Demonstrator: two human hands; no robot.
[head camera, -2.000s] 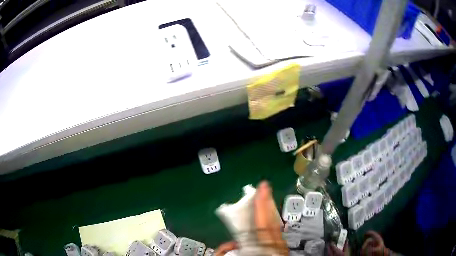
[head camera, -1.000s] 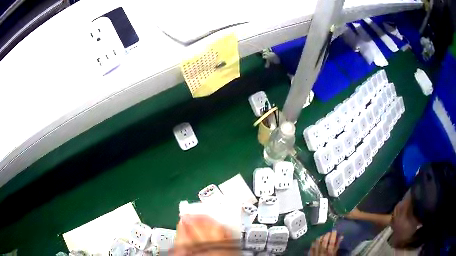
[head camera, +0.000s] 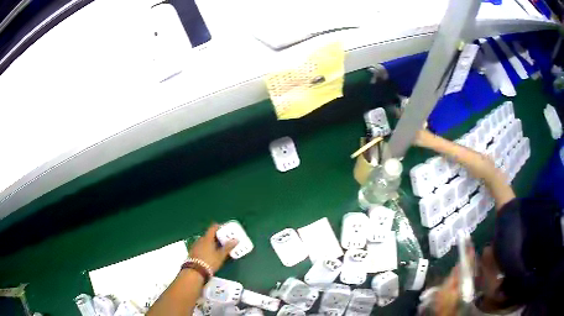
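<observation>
My left hand (head camera: 209, 252), with a bracelet at the wrist, reaches in from the lower left. Its thumb and fingers grip the left side of a white adapter (head camera: 237, 239) with its slotted face up, on or just above the green surface. My right hand is not in view. A loose pile of adapters (head camera: 334, 299) lies at the bottom, some overlapping or tilted. One adapter (head camera: 289, 247) lies just right of my left hand, touching a white paper (head camera: 320, 240). A single adapter (head camera: 284, 153) lies farther back, below the shelf.
A grey post (head camera: 433, 77) rises behind a clear bottle (head camera: 381, 183) and tan pen pot (head camera: 363, 168). Adapter rows (head camera: 457, 193) stand right. Another person's arm (head camera: 467, 162) crosses above them. A yellow card (head camera: 307, 86) hangs from the white shelf (head camera: 142, 117).
The blurred hand with white material at bottom centre is gone. My left hand now shows at lower left on an adapter. The other person's arm has reached toward the post. The view has shifted.
</observation>
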